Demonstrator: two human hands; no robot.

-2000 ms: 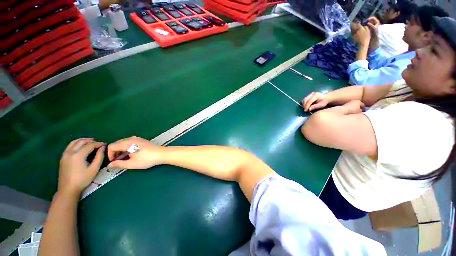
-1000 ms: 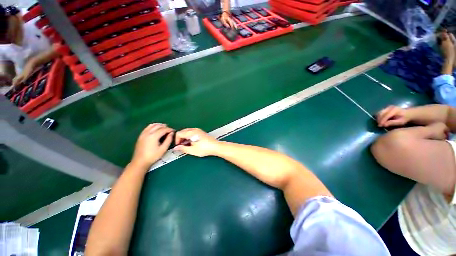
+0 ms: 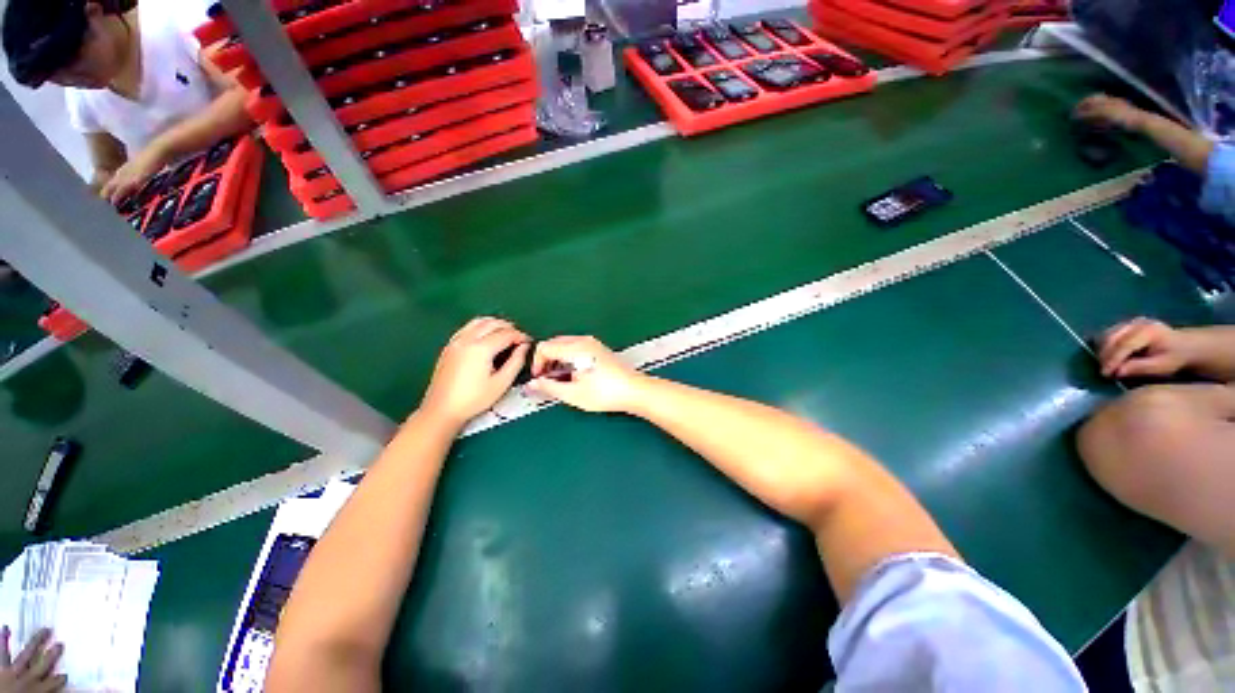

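My left hand (image 3: pixel 474 368) and my right hand (image 3: pixel 589 376) meet over the pale conveyor edge rail (image 3: pixel 772 301). Between their fingertips they hold a small dark handset (image 3: pixel 530 363), mostly hidden by the fingers. A small white band or piece shows on the right-hand fingers; I cannot tell which. Another keypad phone (image 3: pixel 907 200) lies on the green belt (image 3: pixel 704 203), up and to the right of my hands.
A dark phone (image 3: pixel 271 596) lies on white paper beside my left forearm. Paper sheets (image 3: pixel 84 609) and a person's hand are at lower left. A grey post (image 3: pixel 183 318) stands left. Red trays (image 3: pixel 406 95) line the far side. A neighbour's hand (image 3: pixel 1140 348) is at right.
The view has swung left, so the post, papers and more trays show. The belt phone sits a little farther along the rail. My hands stay together on the handset.
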